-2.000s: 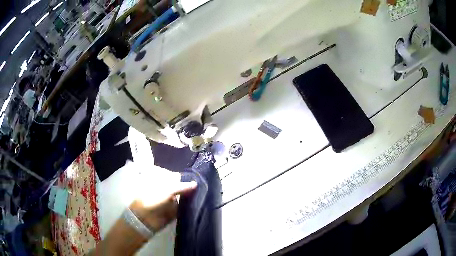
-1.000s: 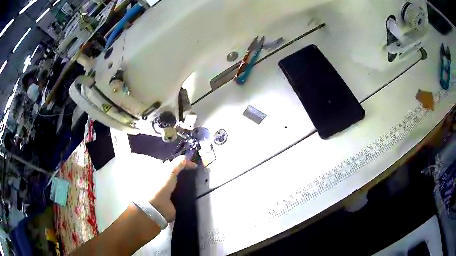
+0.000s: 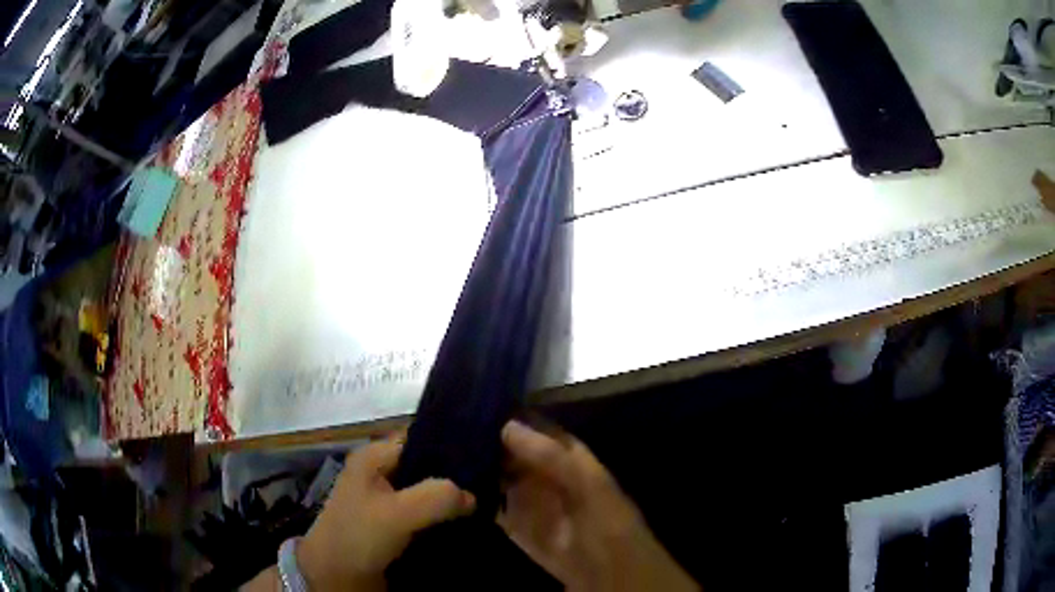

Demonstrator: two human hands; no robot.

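A long dark navy fabric piece [image 3: 503, 278] runs from under the needle area [image 3: 560, 98] of the sewing machine down over the table's front edge. My left hand [image 3: 388, 509] grips its near end from the left, thumb on top. My right hand [image 3: 567, 497] is at the same end on the right side, its thumb and fingers at the cloth edge, slightly blurred. Another dark cloth piece [image 3: 336, 93] extends left from the needle area, partly behind a bright white machine part [image 3: 419, 46].
A black phone [image 3: 868, 87], a small grey plate [image 3: 717, 81] and a round metal disc [image 3: 631, 105] lie to the right. A red-printed tan cover [image 3: 185, 278] is at left. A bin with dark pieces [image 3: 260, 515] sits below the table edge.
The view has tilted down. My left hand has moved from beside the needle to the near end of the cloth. My right hand has come into view. The cloth now stretches toward me.
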